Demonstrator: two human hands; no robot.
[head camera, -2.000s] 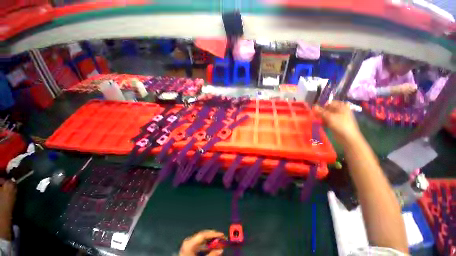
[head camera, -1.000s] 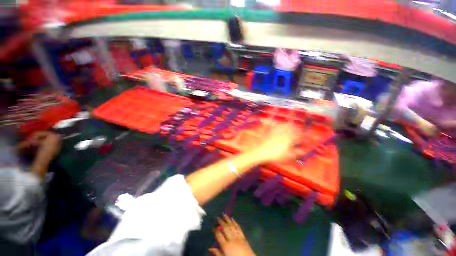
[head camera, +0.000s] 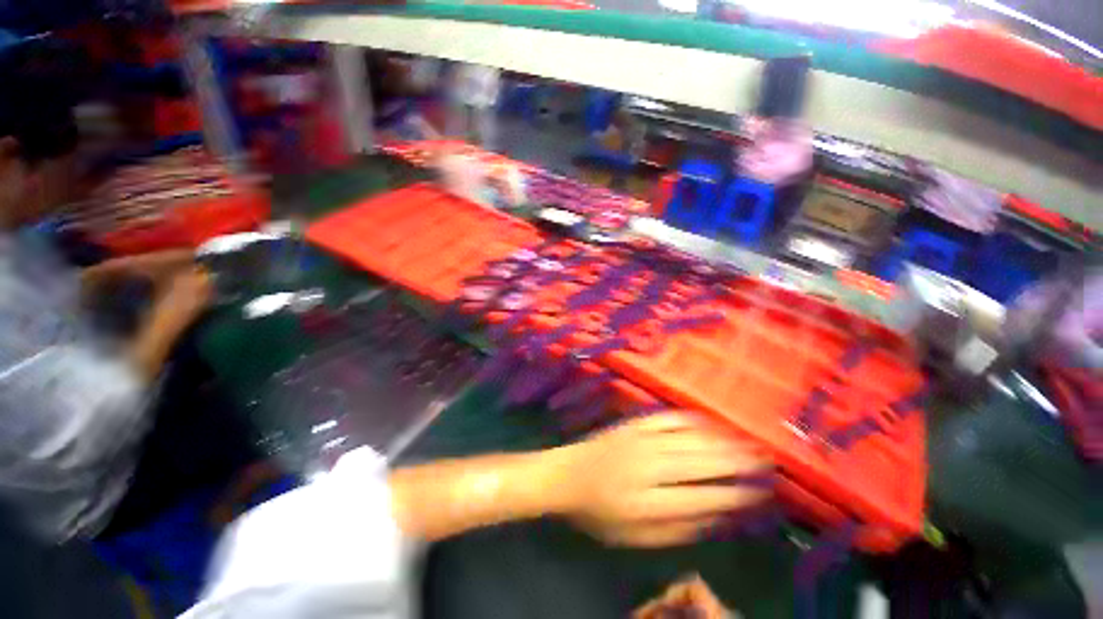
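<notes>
The frame is blurred. My left hand (head camera: 665, 478) reaches in from the left in a white sleeve, fingers extended over the front edge of the orange-red tray (head camera: 750, 363). Purple straps show at its fingertips; whether it grips one I cannot tell. My right hand (head camera: 683, 599) is cut off by the bottom edge; its grip is hidden. Watches with purple straps (head camera: 605, 296) lie across the tray's middle, and a few more (head camera: 847, 405) lie at its right end. Straps hang over the front edge.
Shiny clear sheets (head camera: 351, 381) lie on the green bench left of the tray. Another worker (head camera: 73, 363) sits close at the left, with white scraps (head camera: 284, 302) nearby. A dark bundle lies near the tray's right corner. A pink-clad person is at the right edge.
The view has turned left. My left hand has moved from over the tray's right part to its front edge. My right hand has dropped mostly out of the picture.
</notes>
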